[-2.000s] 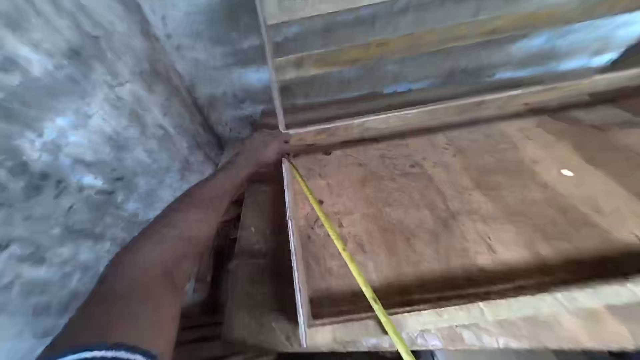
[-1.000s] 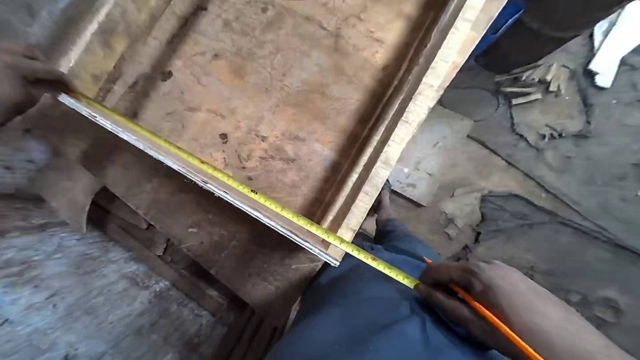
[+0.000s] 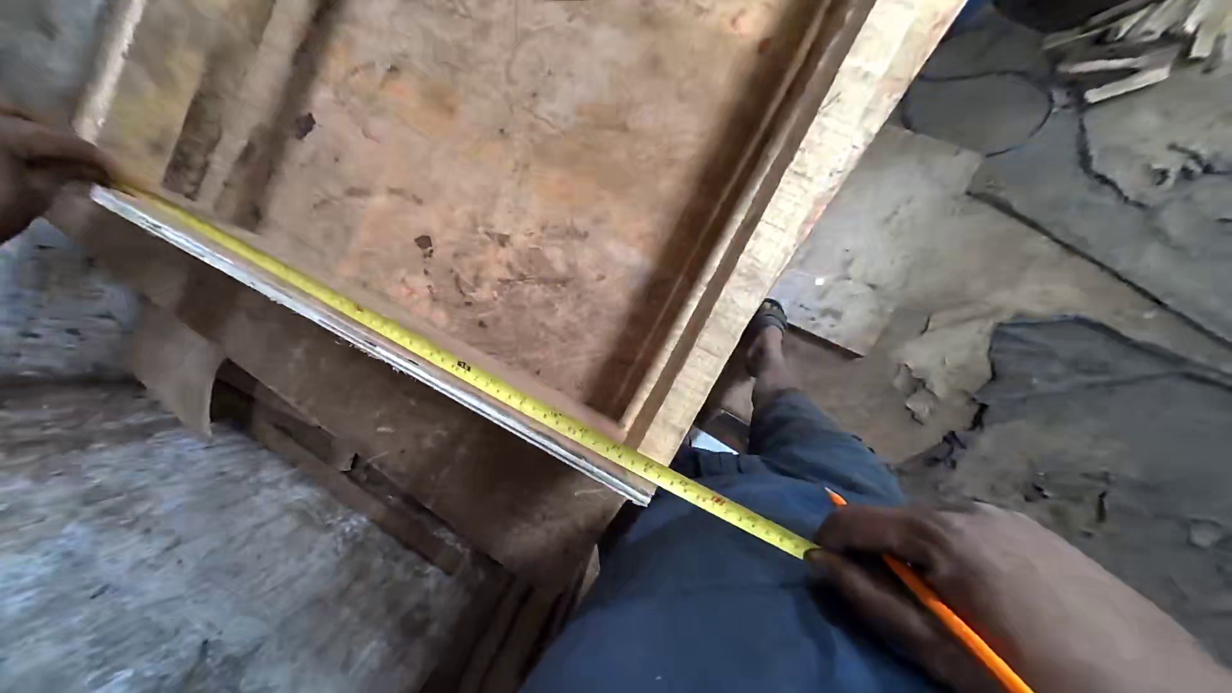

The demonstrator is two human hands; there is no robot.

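A yellow tape measure [image 3: 462, 366] is stretched along the end of a shallow wooden frame with a board panel inside [image 3: 712, 327]. At the far left edge, my left hand [image 3: 43, 168] grips the tape's end at the frame's corner. My right hand [image 3: 962, 577] pinches the tape past the near corner, over my trousers; the tape's case is not visible. An orange pencil [image 3: 948, 621] also sits between the fingers of my right hand. The tape lies just beside the pale, rough edge of a thin board [image 3: 385, 351] at the frame's end.
A brown board [image 3: 433, 462] lies under the frame, with dark wooden slats [image 3: 337, 491] below it. My leg and sandalled foot [image 3: 770, 322] are beside the frame's right side. Wood offcuts [image 3: 1136, 53] and sheet material [image 3: 1107, 404] lie on the floor. A mottled grey surface [image 3: 192, 577] fills the lower left.
Two seconds ago my left hand was at the frame's corner and my right hand was out of view. The view has swung strongly; my right hand now shows, holding tape and pencil.
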